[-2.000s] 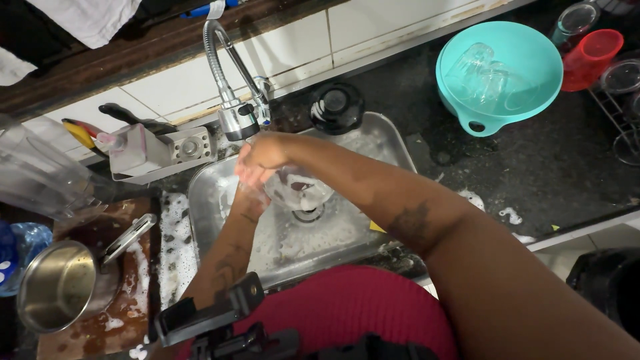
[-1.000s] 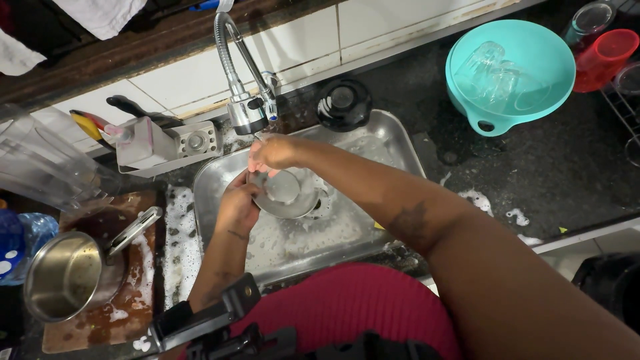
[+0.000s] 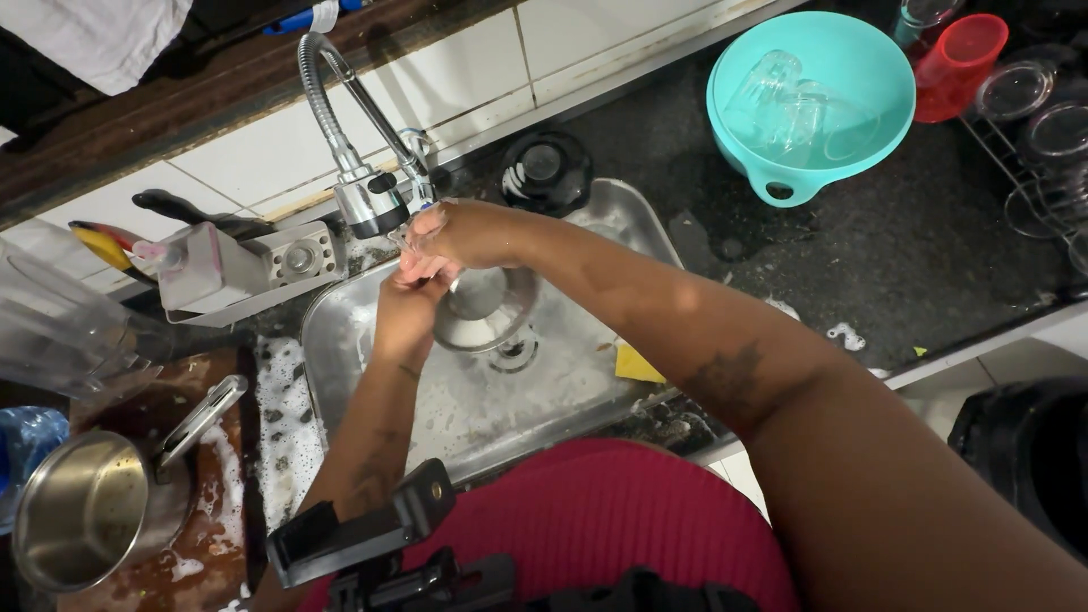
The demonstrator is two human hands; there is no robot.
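Note:
A round, shallow dish or lid [image 3: 484, 319], glass or metal, is tilted over the steel sink [image 3: 544, 408]. My left hand [image 3: 410, 308] grips its rim on the left side. Just above, my right hand [image 3: 442, 240] is under the faucet head [image 3: 371, 204], wet and touching the fingers of my left hand; whether it also grips the dish I cannot tell. A yellow sponge [image 3: 637, 364] lies at the sink's right front side, partly behind my right forearm. Behind the sink sits a black bowl-like item [image 3: 546, 172] with suds on it.
A turquoise bowl [image 3: 888, 127] holding clear glasses stands on the dark counter, beside a red cup [image 3: 963, 68] and a wire rack of glassware. To the left are a soap caddy [image 3: 221, 280], a clear pitcher-like container [image 3: 68, 323], and a steel pot [image 3: 81, 510] on a sudsy brown board.
Both hands stay close together under the faucet. The dish, blurred two seconds ago, shows more plainly; my right hand has shifted slightly around the fingers of my left.

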